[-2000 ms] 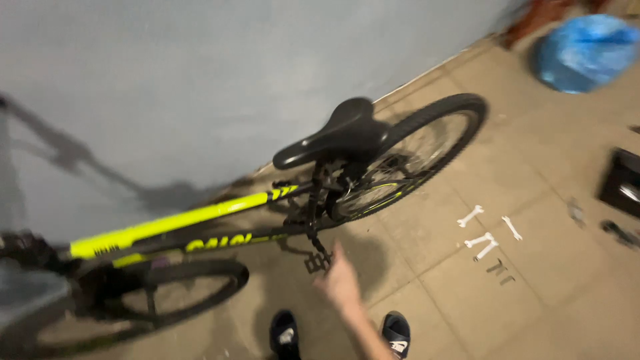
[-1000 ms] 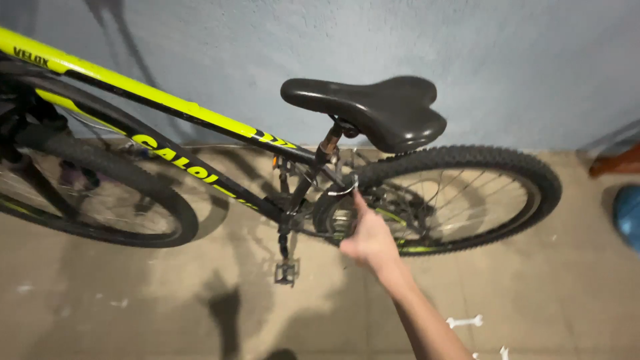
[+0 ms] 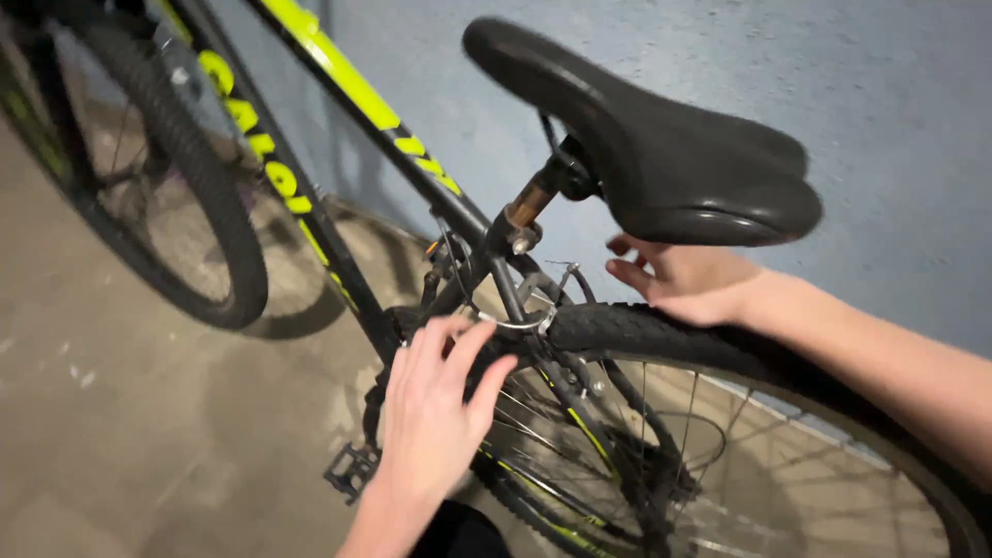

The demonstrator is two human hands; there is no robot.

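Observation:
A black and yellow bicycle frame [image 3: 349, 74] leans near the wall. My left hand [image 3: 438, 395], fingers apart, is at the near side of the rear brake, close to the silver brake cable noodle [image 3: 508, 324]. Beyond the rear tire [image 3: 612, 329], just under the black saddle [image 3: 659, 163], my right hand [image 3: 670, 275] has its fingers spread near the rear brake arm [image 3: 577, 283]. Neither hand shows anything in its grasp; whether the right one touches the tire is unclear. The seat post [image 3: 531, 203] with its clamp bolt stands between the hands.
Behind the bicycle rises a blue-grey wall [image 3: 868, 85]. The front wheel's tire [image 3: 225, 232] is at the upper left. A black pedal [image 3: 350, 471] sticks out low beside my left forearm, above the tiled floor [image 3: 178, 434].
The view has come closer to the rear brake. Both hands are now in view around it, where one hand reached toward it a second ago. The wrenches on the floor are out of view.

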